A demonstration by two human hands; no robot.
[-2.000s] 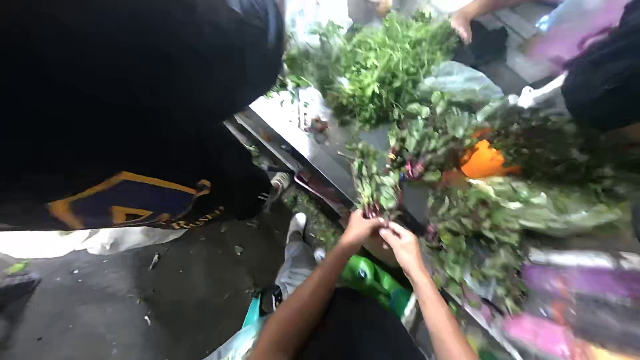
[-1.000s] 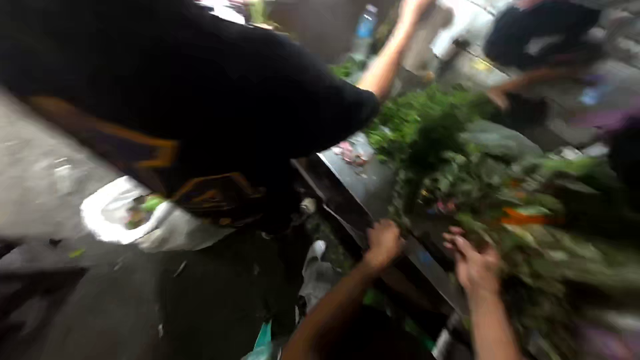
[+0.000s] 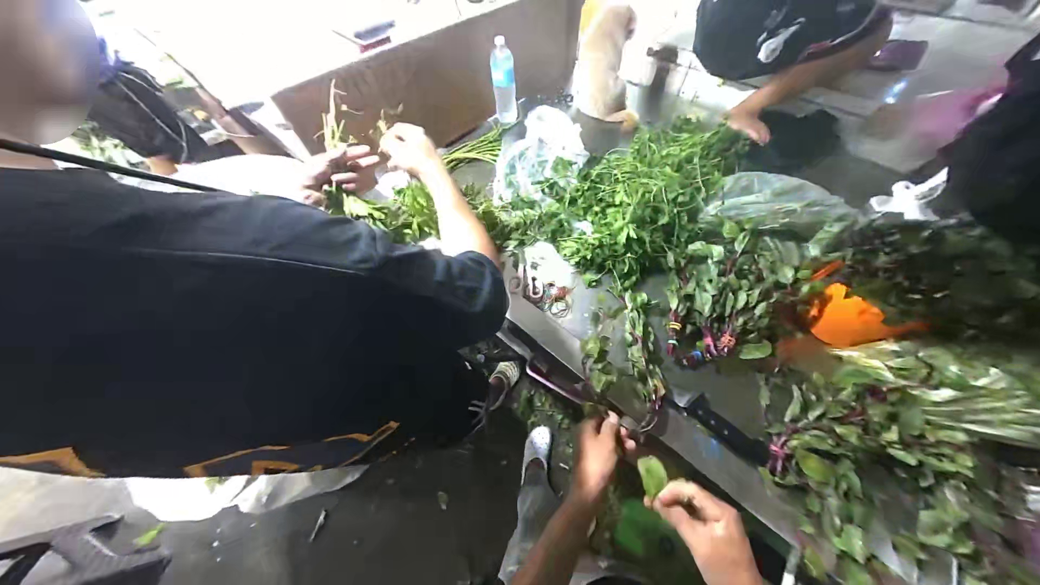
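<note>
Below the metal table's edge, my left hand [image 3: 600, 455] is closed on the stem ends of leafy greens [image 3: 630, 345], whose leaves lie up across the tabletop. Just to its right, my right hand [image 3: 700, 524] pinches a single green leaf [image 3: 652, 476] between thumb and fingers. A black-handled knife [image 3: 727, 431] lies on the table near my hands. Beyond it are purple-stemmed bunches [image 3: 715, 301] tied with coloured bands, and another tied bunch [image 3: 853, 463] is at the right. Loose rubber bands [image 3: 554, 299] lie near the table's left edge.
A person in a dark shirt [image 3: 244, 325] stands close on my left, handling greens. More greens [image 3: 642, 199], a plastic bag [image 3: 540, 150], an orange object [image 3: 845, 317] and a water bottle [image 3: 503, 81] are on the far side. Other people are beyond. Leaf scraps litter the wet floor [image 3: 366, 520].
My hands were together on a bunch two seconds ago; now they are apart, the right one with a leaf. The neighbouring person's hands have come into view. The view has shifted.
</note>
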